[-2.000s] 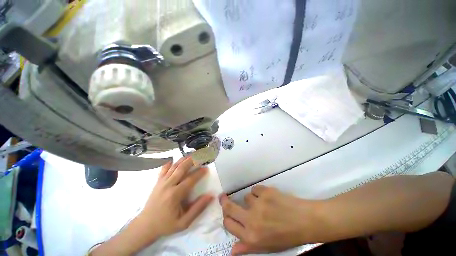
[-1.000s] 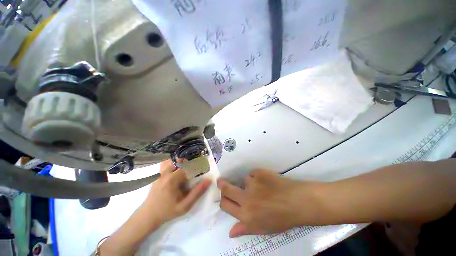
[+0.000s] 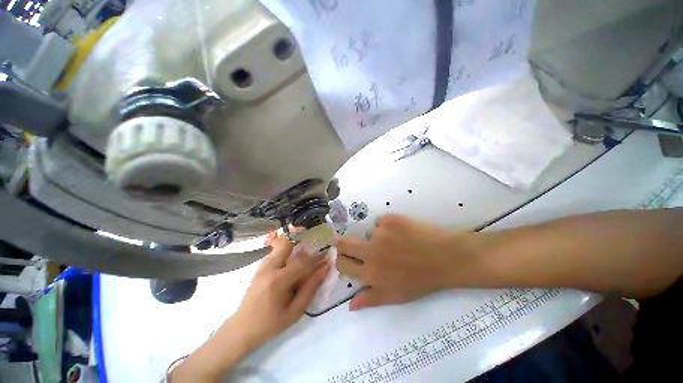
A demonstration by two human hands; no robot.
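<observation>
A white fabric piece lies flat on the white machine bed at the presser foot, below the cream sewing machine head. My left hand lies on its left part, fingertips close to the small tan-yellow part above the foot. My right hand lies to the right, with its fingertips at the fabric's right edge beside the foot. Both hands press from above. The needle and much of the fabric are hidden by the fingers and the tan-yellow part.
Thread snips and a folded white cloth lie on the bed behind my right hand. A handwritten paper hangs on the machine. Shears lie far right. A tape scale runs along the front edge. A dark rounded part stands left.
Both hands have moved forward towards the presser foot with the fabric, and less fabric shows in front of them. The camera view has also shifted.
</observation>
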